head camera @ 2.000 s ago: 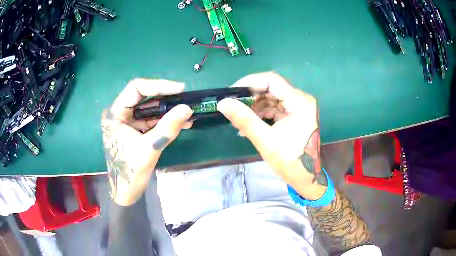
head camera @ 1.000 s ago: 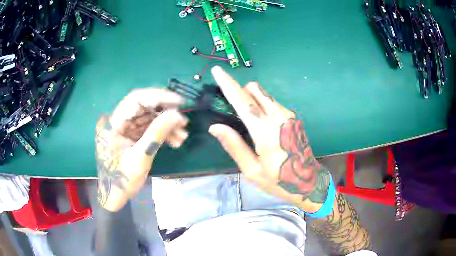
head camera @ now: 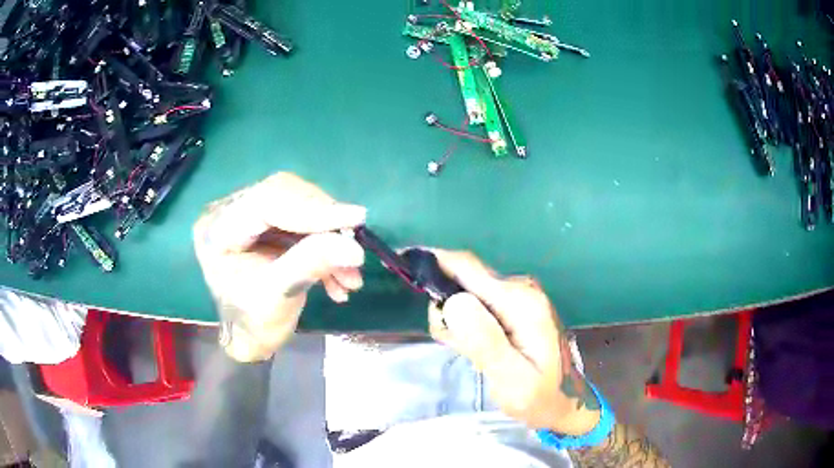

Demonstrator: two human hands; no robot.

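A black plastic housing (head camera: 428, 274) is in my right hand (head camera: 503, 334), its narrow neck pointing up and left with a thin red wire along it. My right hand is closed around the wide body. My left hand (head camera: 283, 256) is at the tip of the neck, thumb and forefinger pinched together there. Whether they grip the wire end or the neck tip is too small to tell. Any circuit board inside the housing is hidden by my right hand.
Green circuit boards (head camera: 471, 87) with red wires lie loose beyond my hands. A large heap of black units (head camera: 110, 119) is at the left, a smaller cluster (head camera: 805, 137) at the right. Red stools (head camera: 123, 366) stand below the table edge. A person's dark sleeve (head camera: 800, 356) is at the right.
The housing was held level in both hands with its green board showing; now it is tilted in my right hand. My left hand let go and came back to the neck tip. The view has shifted.
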